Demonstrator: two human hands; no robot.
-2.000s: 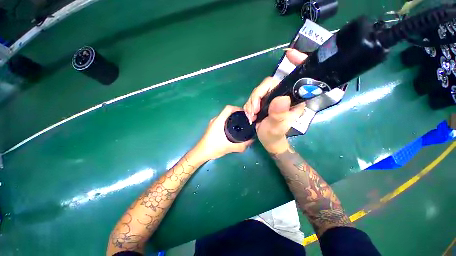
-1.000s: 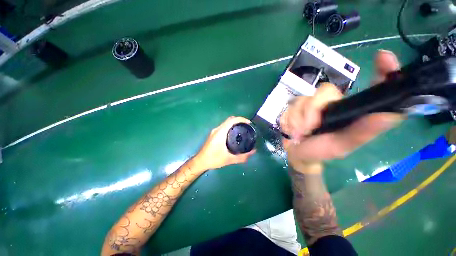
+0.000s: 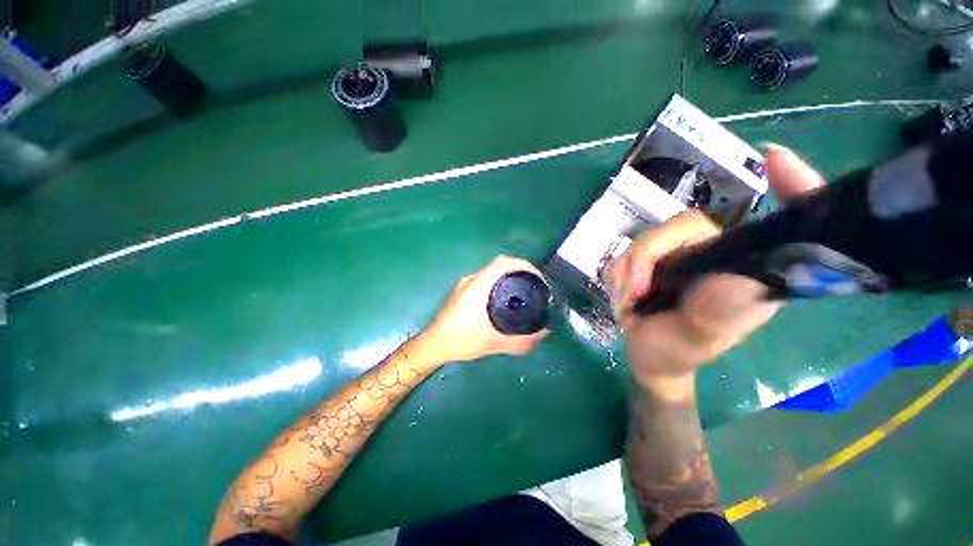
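My left hand [image 3: 477, 309] is wrapped around a black cylindrical housing [image 3: 520, 303], held upright with its dark round end up. My right hand [image 3: 694, 309] holds the long black electric screwdriver [image 3: 843, 240], which lies tilted out to the right and is blurred. The driver's tip is hidden by my fingers. A white and grey open-topped box [image 3: 613, 219] with lettering stands just behind my right hand. A pile of tiny silvery screws [image 3: 590, 326] lies on the green table between my two hands.
Black housings stand or lie beyond the white line: one with a bright ring end [image 3: 361, 87], one behind it [image 3: 411, 66], one at far left [image 3: 165, 77], two at upper right [image 3: 781, 66]. A blue object [image 3: 854, 379] is at the lower right edge.
The driver and my right hand have moved off the housing to the right, beside the screws. My left hand still holds the housing, slightly lower. Beyond the line, housings have shifted right and another shows.
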